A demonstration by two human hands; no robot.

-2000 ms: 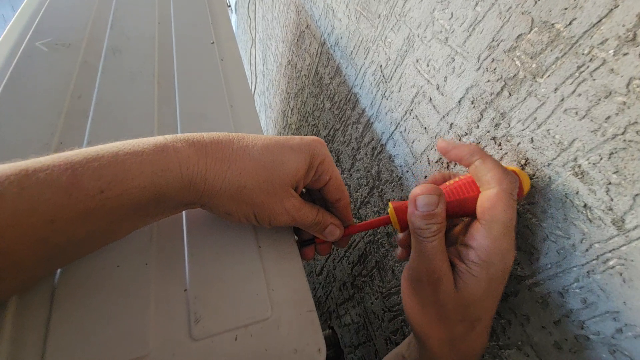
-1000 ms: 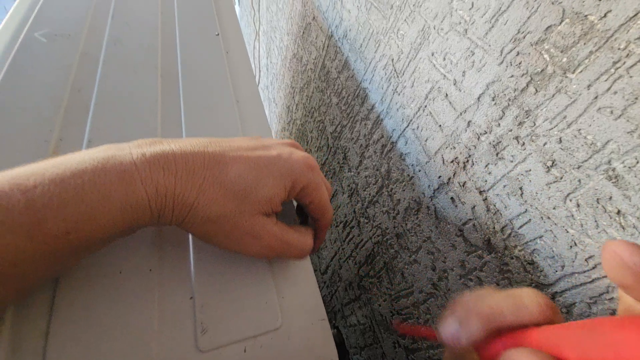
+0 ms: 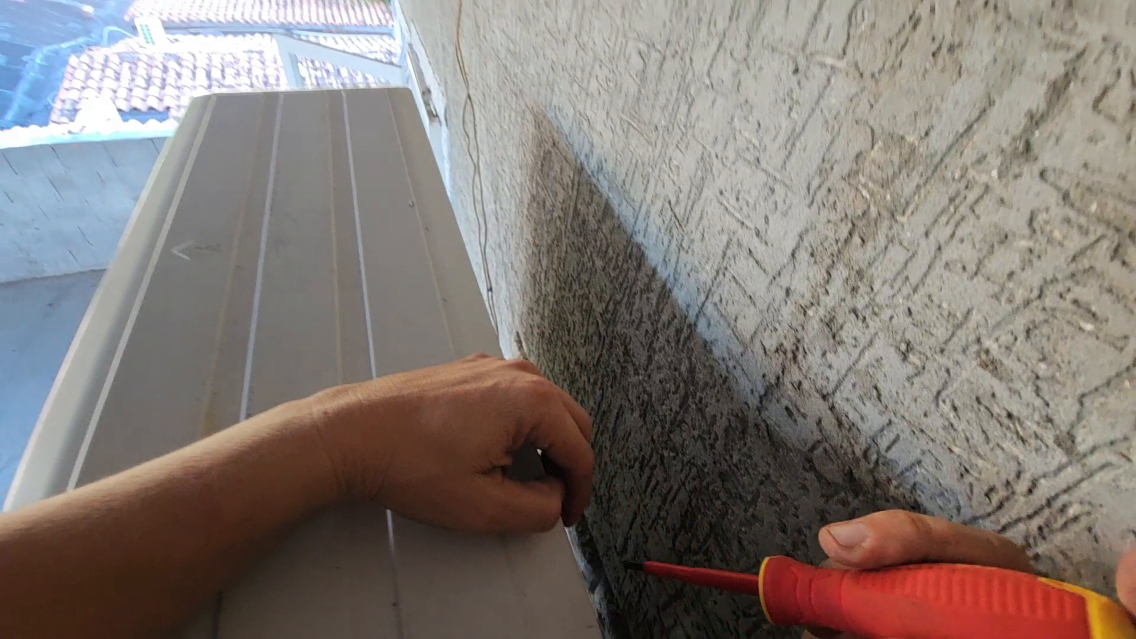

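My left hand (image 3: 470,444) rests on the top edge of a light metal housing (image 3: 302,311), its thumb and curled fingers meeting at the side nearest the wall. Whether something small is between those fingertips cannot be told. Low on the right, my right hand (image 3: 923,541) holds a red and yellow screwdriver (image 3: 932,599) by its handle. The insulated red shaft points left, its dark tip close to the housing's wall-side edge and apart from my left hand.
A rough textured wall (image 3: 843,222) runs along the right, with a narrow gap beside the housing. Thin wires (image 3: 475,169) hang down the wall. Beyond the far end are a low wall (image 3: 80,204) and tiled roofs (image 3: 169,80).
Two seconds ago the screwdriver's shaft reached my left fingertips; it has since moved away, down and right. My left hand stays at the housing's edge. The view now takes in more of the far end.
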